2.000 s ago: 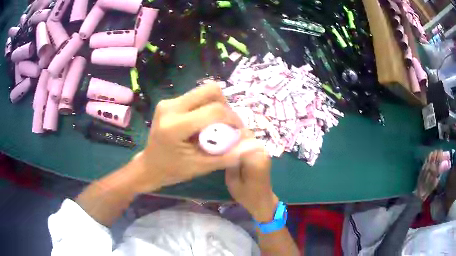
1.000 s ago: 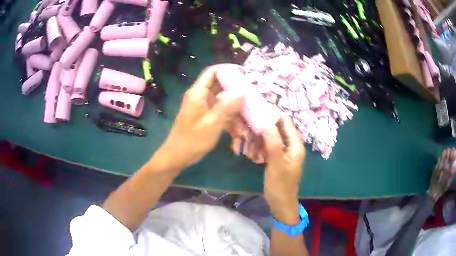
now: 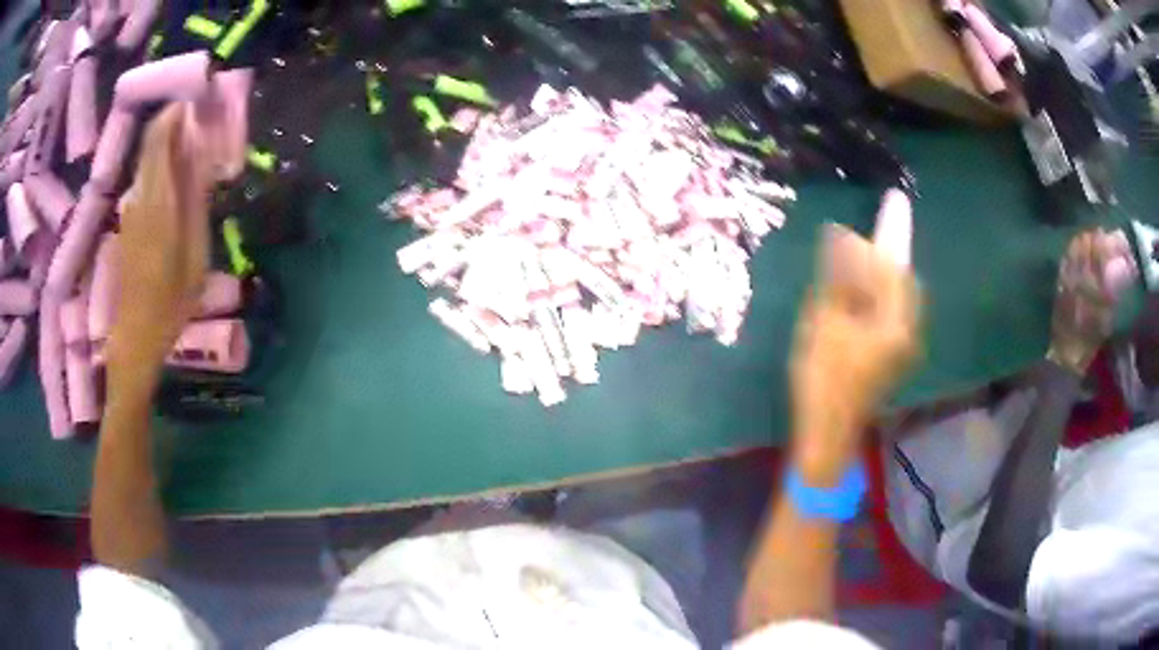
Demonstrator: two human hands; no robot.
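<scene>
My right hand (image 3: 858,311), with a blue wristband, is raised over the table right of the small pink trim pieces. It is closed on a pink housing (image 3: 895,226) whose end sticks up past the fingers. My left hand (image 3: 163,210) is blurred and lies over the heap of pink housings (image 3: 79,241) at the left. Its fingers are at a housing (image 3: 220,125) near the top of the heap; whether they grip it cannot be told. The loose pile of small pink trim pieces (image 3: 597,222) lies between my hands.
Black inner units with lime-green parts (image 3: 458,89) are heaped behind the pile. A cardboard carton (image 3: 902,51) with pink tubes stands at the back right. Another person's hand (image 3: 1087,292) is at the right table edge.
My hands have parted. The left has moved left to the housing heap, the right has moved right with the pink housing. The view has shifted, so the trim pile now sits further left.
</scene>
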